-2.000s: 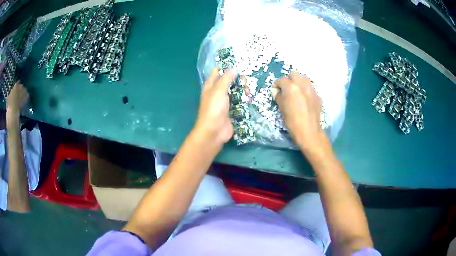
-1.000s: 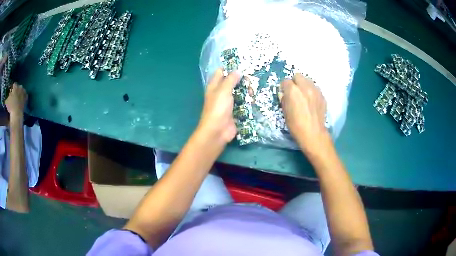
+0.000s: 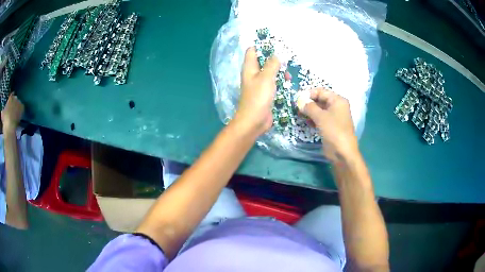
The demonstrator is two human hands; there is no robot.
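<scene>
My left hand (image 3: 259, 87) holds a PCB panel strip (image 3: 282, 106) slanting over the near left part of the white heap. My right hand (image 3: 328, 114) is just right of the strip, thumb and forefinger together at a pale covering or white piece; which of these, and whether a small part is pinched, I cannot tell. Small white plastic parts (image 3: 340, 53) lie in a big bright heap on an opened clear plastic bag (image 3: 226, 69). The heap is thin near my hands, with green bench showing through.
Strips are piled at left (image 3: 93, 45) and right (image 3: 425, 98) on the green bench (image 3: 175, 69). A clear bag with strips and another person's hand (image 3: 12, 111) are at far left. A cardboard box (image 3: 125, 210) and red stool (image 3: 66, 210) stand below the bench edge.
My left hand has moved up and right with the strip, which is now more tilted. My right hand has shifted slightly down and turned, showing the pale piece at its fingertips.
</scene>
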